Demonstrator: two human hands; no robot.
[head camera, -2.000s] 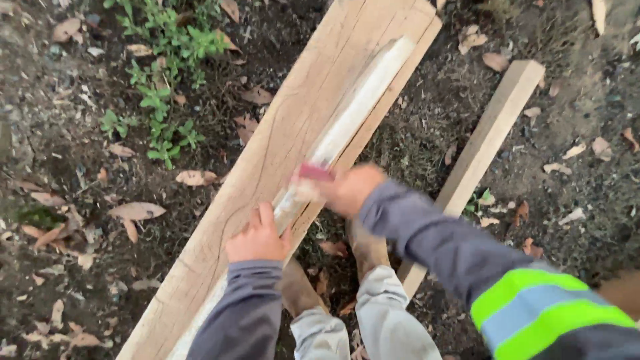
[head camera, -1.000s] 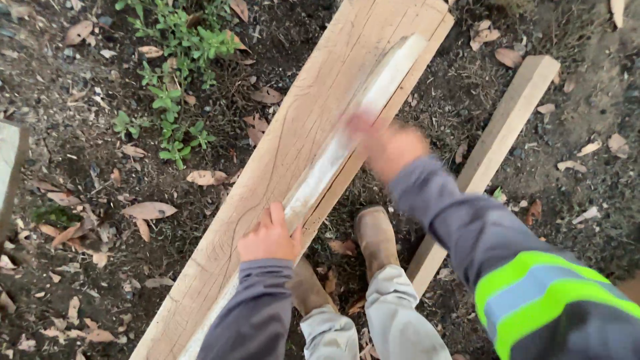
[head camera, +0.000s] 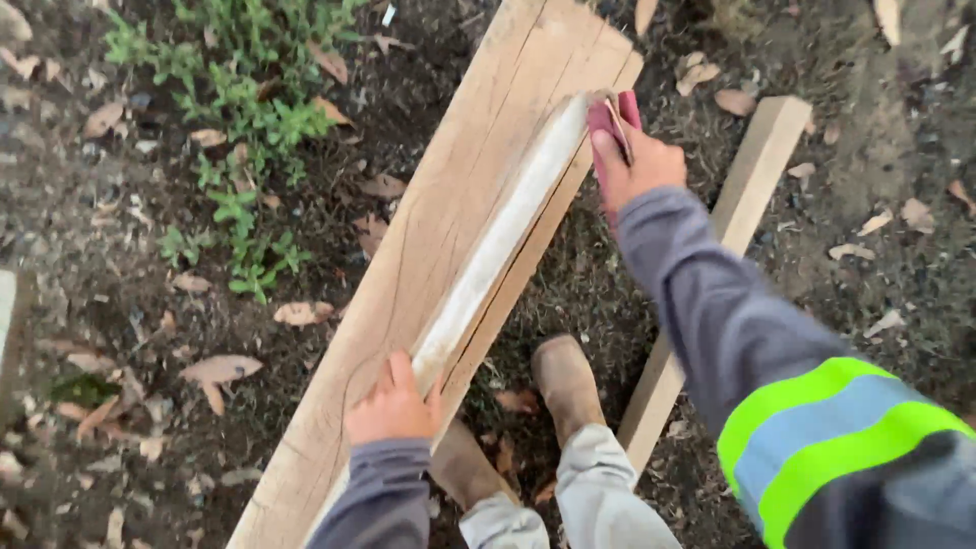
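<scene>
A pale, whitish wooden strip lies lengthwise on a thick, cracked timber beam. My left hand grips the strip at its lower part, fingers over the top. At the strip's upper end, my right hand holds a folded reddish sheet of sandpaper, its brownish side showing in the fold. The sheet touches or nearly touches the strip's tip. The strip's lower end is partly hidden by my left sleeve.
A square-cut timber lies on the ground to the right, partly under my right arm. My boots stand beside the beam. Green weeds and dry leaves cover soil at left; a pale board edge shows at far left.
My right hand has moved up along the strip to its upper end with the reddish sheet. My left hand stays on the strip's lower part.
</scene>
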